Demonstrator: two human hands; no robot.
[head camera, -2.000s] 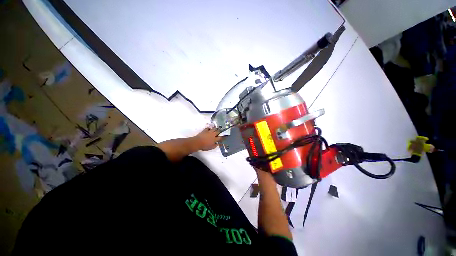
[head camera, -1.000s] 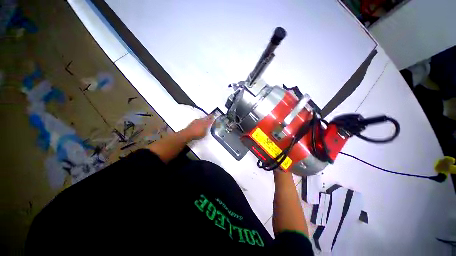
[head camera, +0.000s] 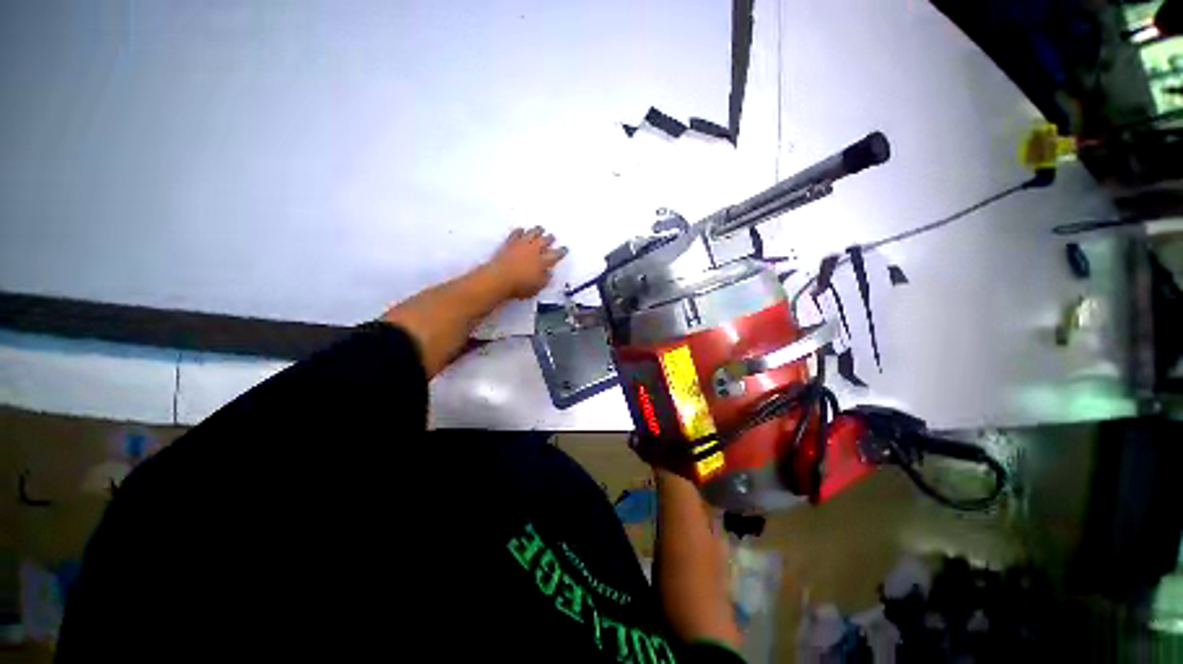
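Note:
The red and silver cutting machine (head camera: 727, 376) stands at the table's near edge, its grey base plate (head camera: 575, 357) showing left of the motor. The blade is hidden. My left hand (head camera: 529, 262) lies on the white paper marker (head camera: 324, 169), fingers spread and empty, just beyond the base plate. My right hand (head camera: 666, 464) reaches under the motor and holds the machine; its fingers are mostly hidden. Dark fabric (head camera: 156, 322) shows along the lay's near edge at left.
Dark and white offcuts (head camera: 861, 305) lie right of the machine. A cord runs to a yellow plug connector (head camera: 1042, 147) at the upper right. A dark jagged gap (head camera: 668, 123) shows in the lay ahead. Scraps litter the brown floor (head camera: 778, 558) below the table edge.
My left hand has moved from beside the base plate onto the paper beyond it. The view has turned, so the table edge runs nearly level. My right hand stays at the machine.

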